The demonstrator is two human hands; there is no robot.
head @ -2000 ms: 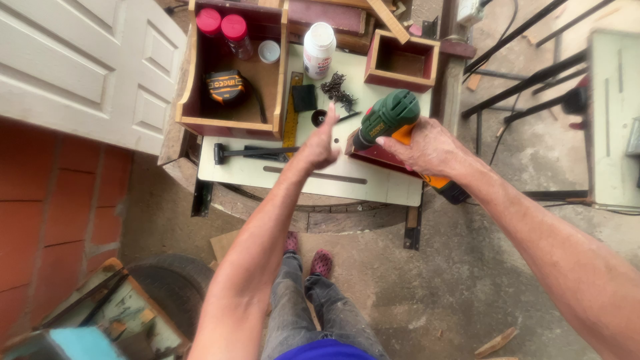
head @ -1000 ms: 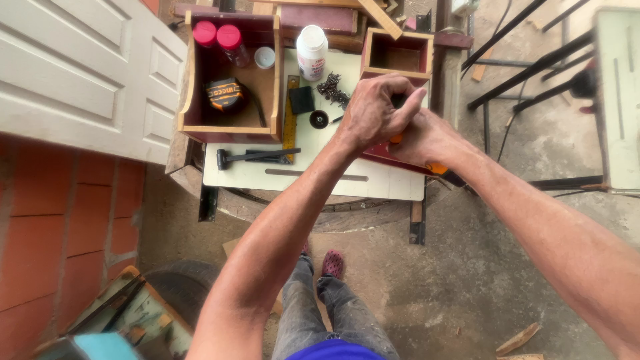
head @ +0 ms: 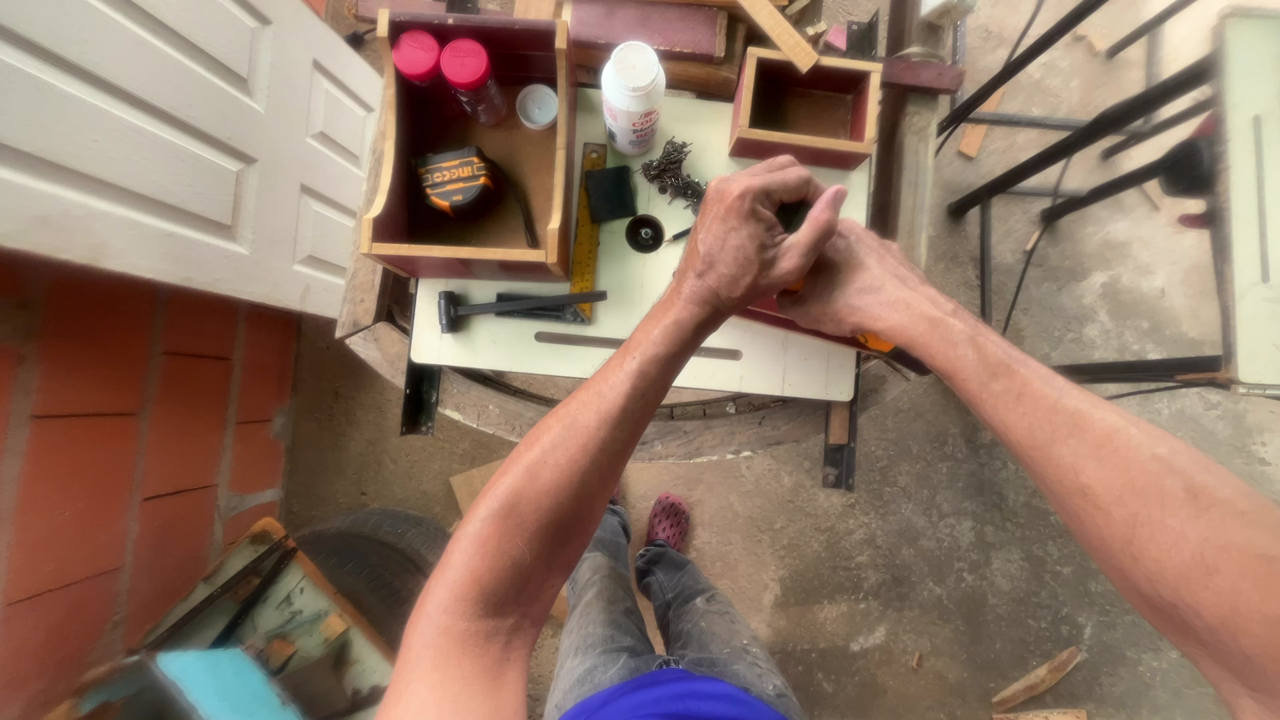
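My right hand (head: 870, 275) is closed around the cordless drill (head: 875, 342), mostly hidden except for orange and black parts at its base. Over the top of the drill lies my left hand (head: 755, 235), its fingers curled and thumb raised; its grip is partly hidden. Under both hands a dark red wooden piece (head: 790, 318) rests on the pale board (head: 480, 345). Beside my left hand are a pile of dark screws (head: 672, 172), a round black part (head: 644, 233) and a dark square block (head: 610, 193) on a yellow ruler (head: 585, 255). The drill's tip is out of sight.
An open wooden box (head: 465, 255) holds a tape measure (head: 455, 182), red-capped jars (head: 466, 66) and a white lid (head: 537, 106). Near it are a white bottle (head: 633, 100), a small wooden box (head: 745, 140) and a small black hammer (head: 520, 303). A metal frame (head: 1080, 140) stands right.
My left hand has moved right from beside the drill onto its top. The green drill body, plain two seconds ago, is now mostly covered by my hands.
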